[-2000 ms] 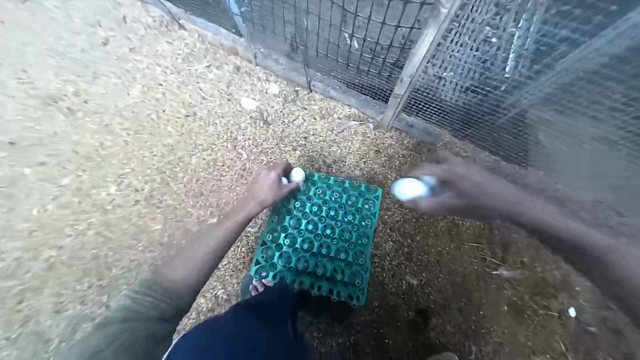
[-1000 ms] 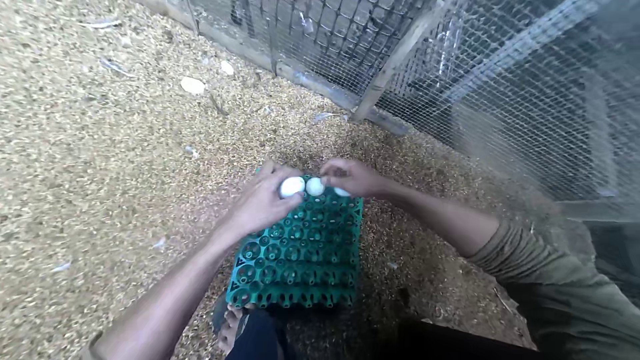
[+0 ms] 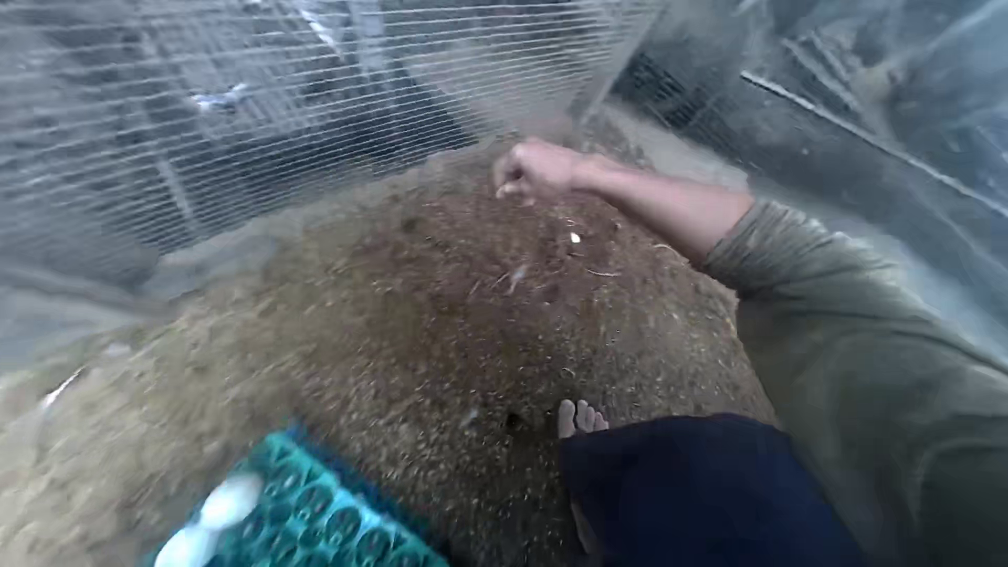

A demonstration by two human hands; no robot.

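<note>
My right hand (image 3: 535,172) is stretched out over the litter-covered ground near the foot of the wire mesh, its fingers curled; no object shows in it, though blur hides the inside of the fingers. At the lower left lies a green plastic egg tray (image 3: 323,512), cut off by the frame. Two white eggs, one of them whole in view (image 3: 231,501), sit along its left side. The left hand is out of view.
Wire mesh fencing (image 3: 315,94) runs across the upper left. A dark panel (image 3: 850,142) stands at the upper right. A small white bit (image 3: 575,237) lies on the ground below my right hand. Bare toes (image 3: 581,416) show beside dark blue clothing (image 3: 693,488).
The view has swung far to the right. My right hand has left the tray and reached out towards the mesh. The left hand, at the tray a second ago, has gone out of view.
</note>
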